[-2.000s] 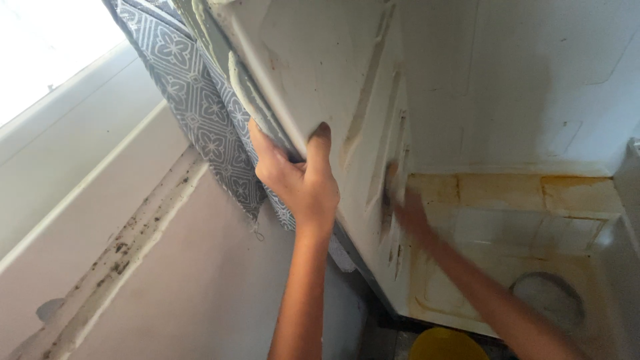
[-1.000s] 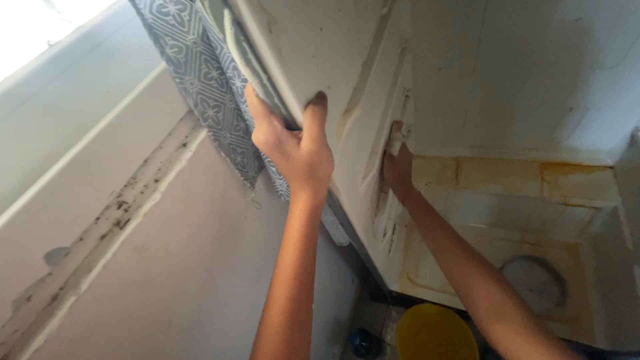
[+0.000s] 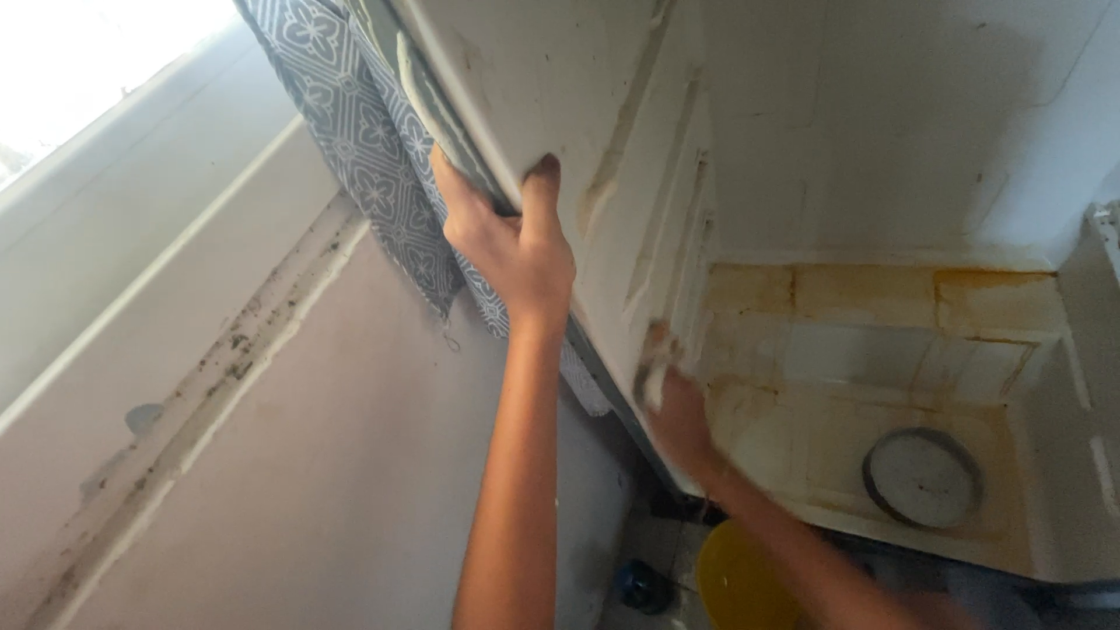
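My left hand (image 3: 512, 236) grips the edge of an open refrigerator door (image 3: 560, 105), thumb on the white inner liner and fingers around the outer side. Lower on the same liner, my right hand (image 3: 681, 407) is blurred and presses a small pale thing (image 3: 654, 385) against the surface; what it is cannot be told. Dark streaks and grooves mark the liner. To the right lies the refrigerator's white interior (image 3: 831, 350), with yellow-brown stains and a round grey-rimmed disc (image 3: 923, 479) at its bottom.
A grey patterned cloth (image 3: 367, 149) hangs beside the door's outer edge. At the left runs a wall ledge (image 3: 262, 324) with dark spots, below a bright opening. A yellow container (image 3: 744, 577) and a dark blue object (image 3: 641, 586) stand on the tiled floor below the door.
My right hand has moved down along the door liner from its higher place one second ago. My left hand keeps its hold on the door's edge.
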